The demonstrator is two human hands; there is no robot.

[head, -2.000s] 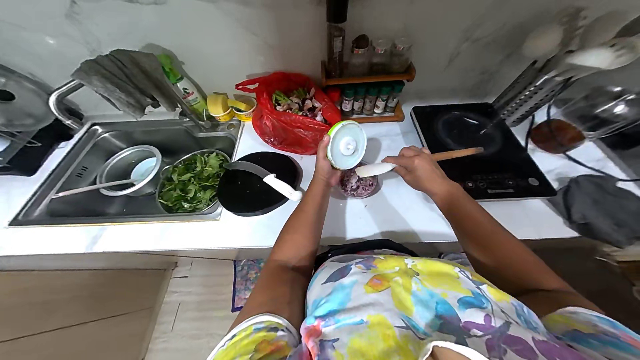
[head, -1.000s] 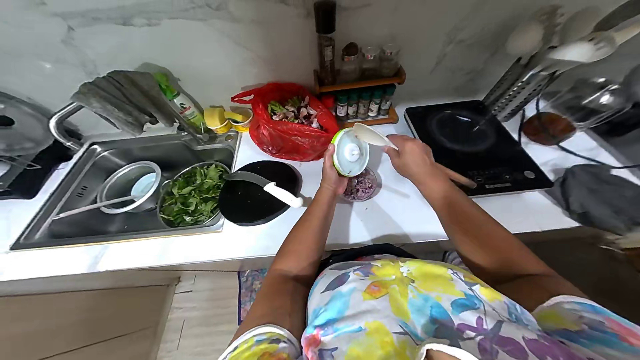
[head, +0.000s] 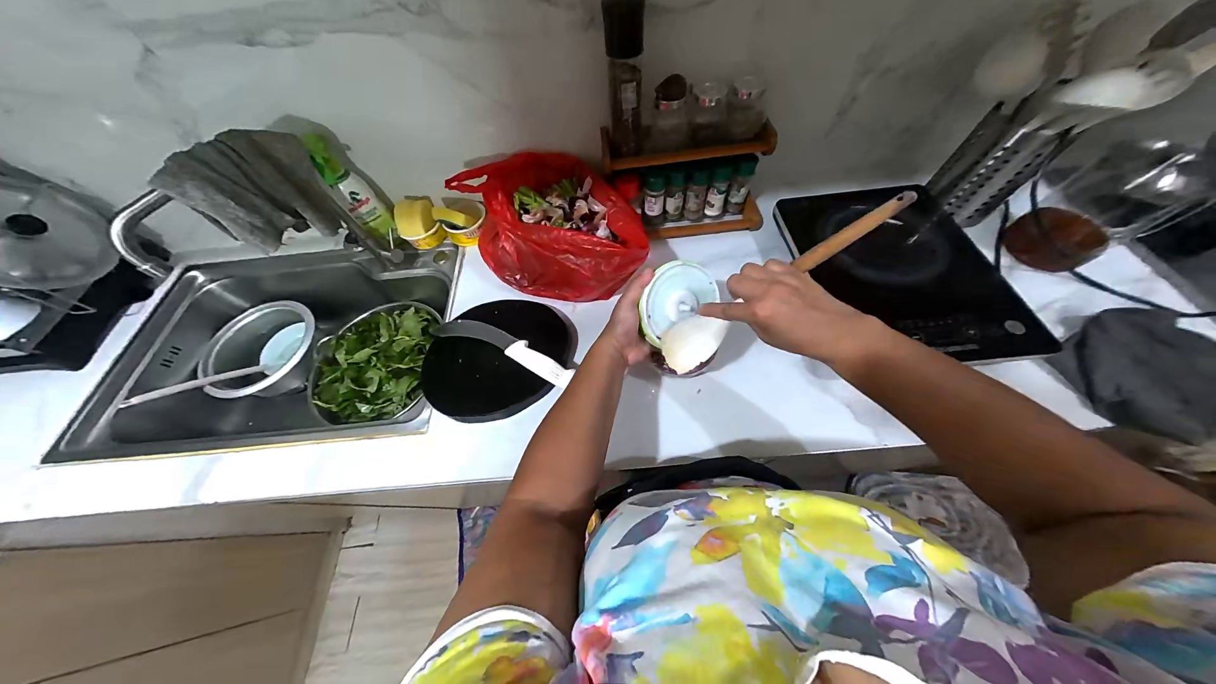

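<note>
My left hand (head: 629, 321) holds a white round chopper lid with a green rim (head: 680, 293), tilted so that its underside and central hub face me. In my right hand (head: 774, 306) is a spatula with a white blade (head: 692, 344) and a wooden handle (head: 853, 231); one finger reaches out to the lid's hub. The spatula blade lies over the lower edge of the lid. Under both, a bowl with chopped purple onion (head: 698, 369) stands on the counter, mostly hidden. A knife with a white handle (head: 539, 363) rests across a round black board (head: 489, 385) to the left.
Behind my hands are a red plastic bag (head: 570, 261) of onion peelings and a wooden spice rack (head: 703, 228). An induction cooktop (head: 912, 271) is at right. The steel sink (head: 180, 418) holds a pot (head: 299, 361) and a colander of green leaves (head: 372, 366).
The spatula, over the onion bowl two seconds ago, has come up to the lid and now crosses its lower edge. The lid has tilted to show its underside more.
</note>
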